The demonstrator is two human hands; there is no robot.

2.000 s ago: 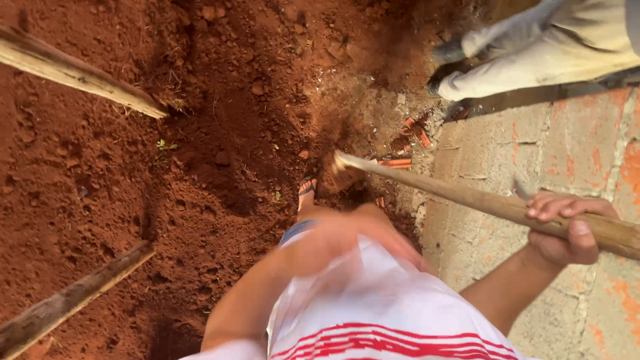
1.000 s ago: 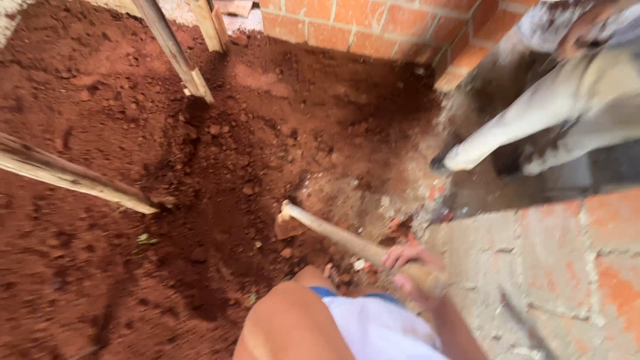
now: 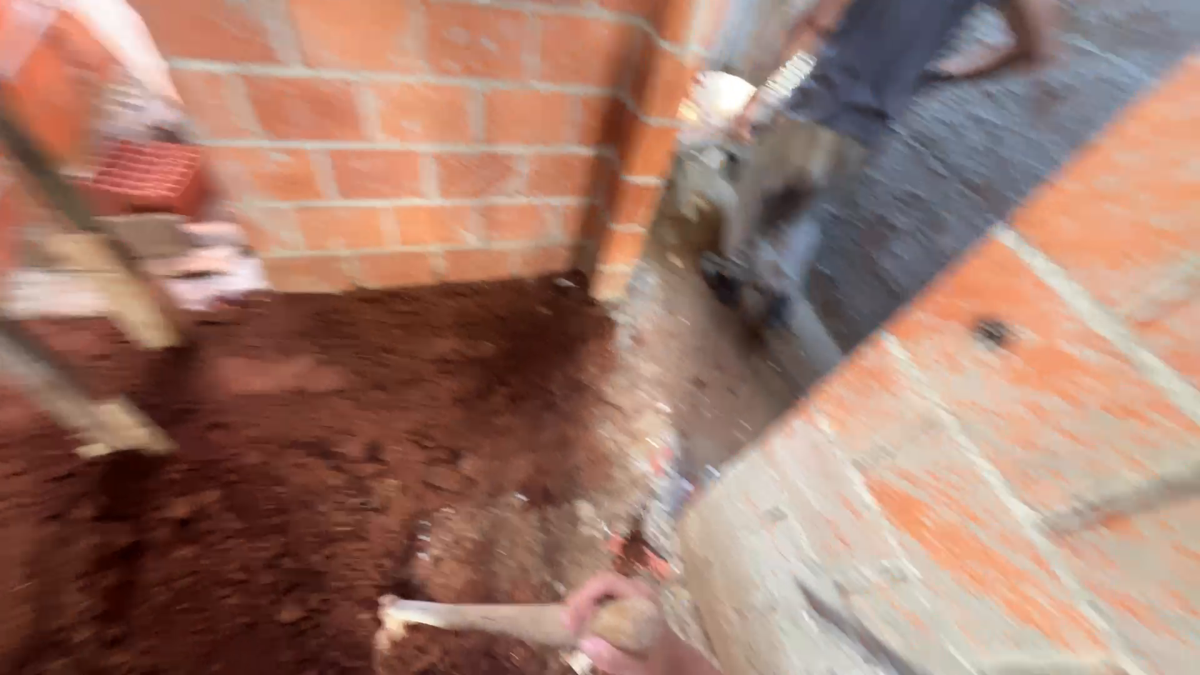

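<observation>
A hoe with a wooden handle (image 3: pixel 497 617) lies across the bottom of the view, its blade end at the left on loose red soil (image 3: pixel 309 525). My right hand (image 3: pixel 623 623) is wrapped around the handle near its butt end, beside the rough brick wall. The image is blurred, and only the top of the hoe's head shows. My left hand is outside the view.
Wooden posts (image 3: pixel 122 291) stand in the soil at the left. A brick wall (image 3: pixel 403 178) closes the far side, with a hollow brick (image 3: pixel 148 176) at its left. Another person (image 3: pixel 825 141) stands beyond the near wall (image 3: pixel 937 450) at the right.
The view has swung up toward the far wall and the other person. My right hand still holds the handle; my left arm, blurred in front of my shirt two seconds ago, is out of sight.
</observation>
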